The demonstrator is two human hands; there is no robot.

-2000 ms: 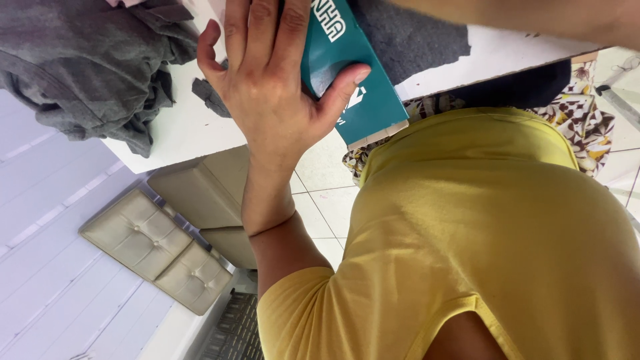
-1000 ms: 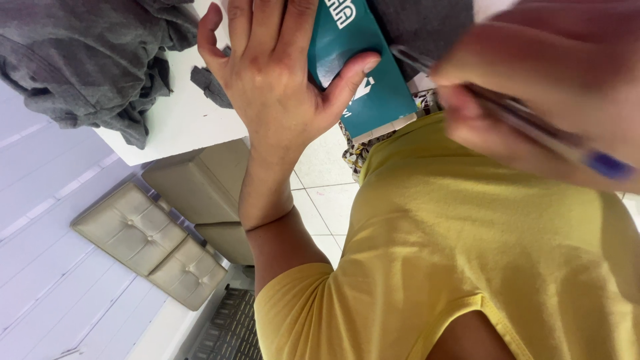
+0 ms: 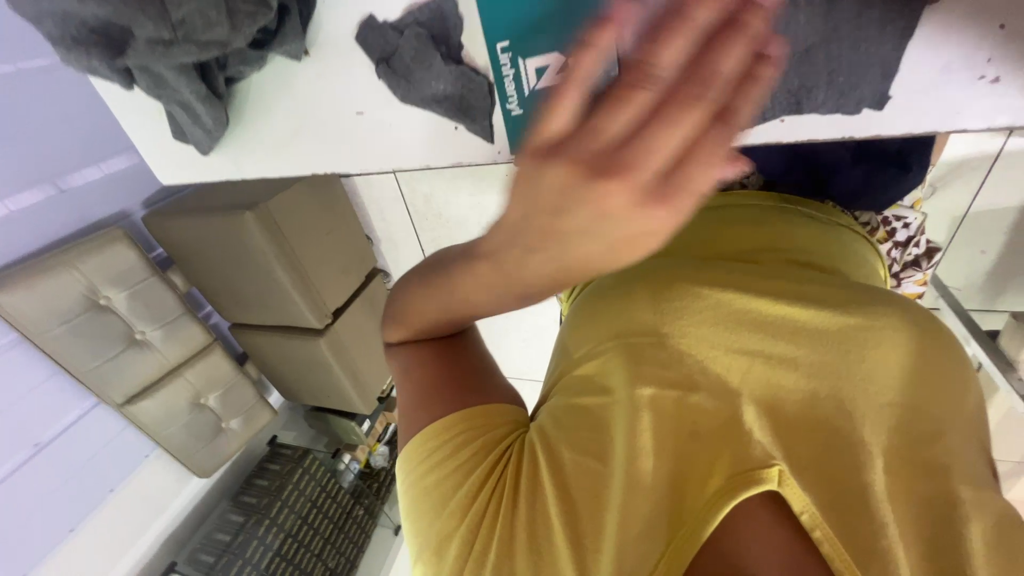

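A teal box [image 3: 516, 60] with white lettering lies by the near edge of the white table [image 3: 320, 152]. Blurred by motion, my left hand [image 3: 624, 152] reaches over the box's right side with its fingers stretched out; I see nothing held in it, and the top edge of the view cuts off some fingertips. To the left of the box is a small dark grey cloth scrap [image 3: 436, 64]. A larger piece of dark grey cloth [image 3: 848, 56] lies flat to the right, partly behind my fingers. My right hand is out of view.
Crumpled grey fabric [image 3: 184, 56] hangs over the table's left part. Below stand beige padded boxes [image 3: 264, 248] and a tufted cushioned panel [image 3: 120, 312] against the wall. A dark slatted basket or rack [image 3: 296, 504] is at the lower left. A metal bar [image 3: 972, 328] shows at right.
My left hand has lifted or slid from its spread pose on the teal box and points more to the right. My right hand, holding a pen one second ago, has left the view.
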